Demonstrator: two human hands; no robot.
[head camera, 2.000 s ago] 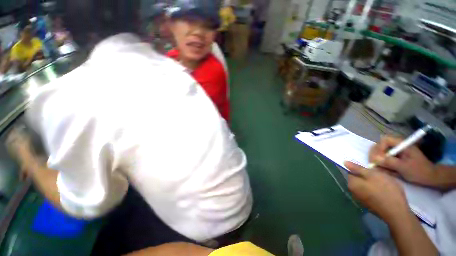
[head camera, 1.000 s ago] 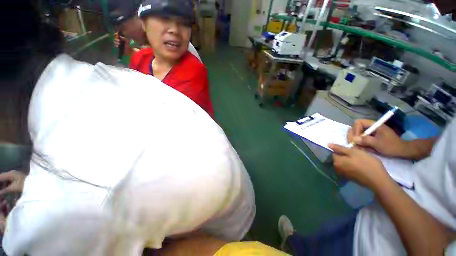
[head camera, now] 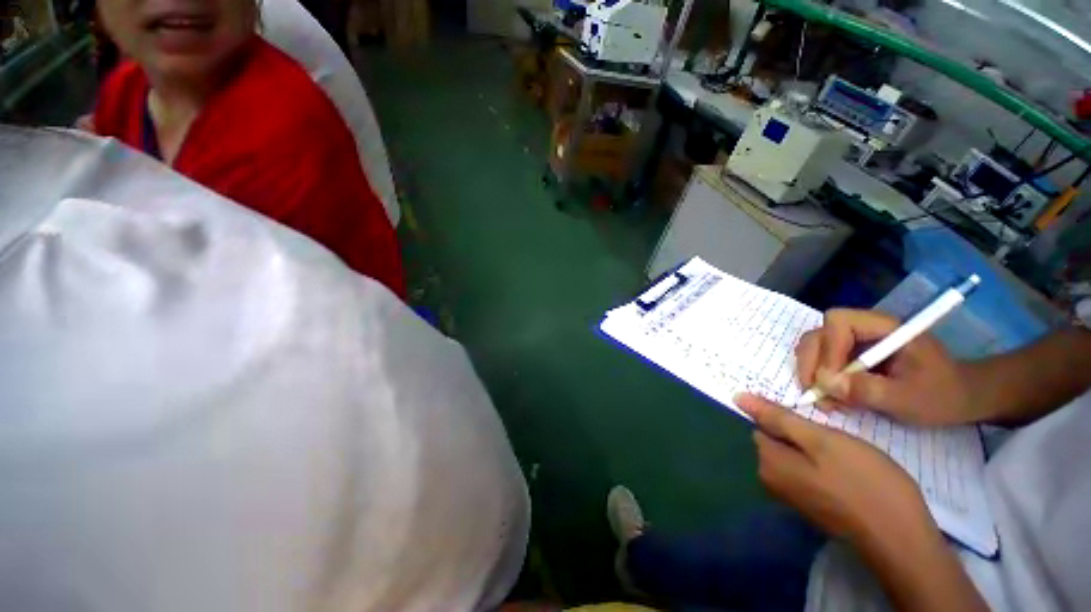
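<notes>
Neither of my hands is in view. Nearest in front of me on the left is the back of a person in a white shirt, cut off by the left and bottom edges. On the right, another person's hands hold a clipboard with a ruled record sheet and a white pen. The pen's tip is at the sheet, and the fingers of that person's other hand grip the board's near edge. A thin strip of yellow shows at the bottom edge.
A person in a red top is behind the white shirt. Green floor runs between the people. A wheeled cart with a white machine stands at the back. A cream box-shaped device sits on a grey cabinet. A blue bin is at right.
The view has swung right and down. The clipboard appears larger and further left. The red-topped person has shifted toward the upper left. The neighbour's hand at the left edge is out of view.
</notes>
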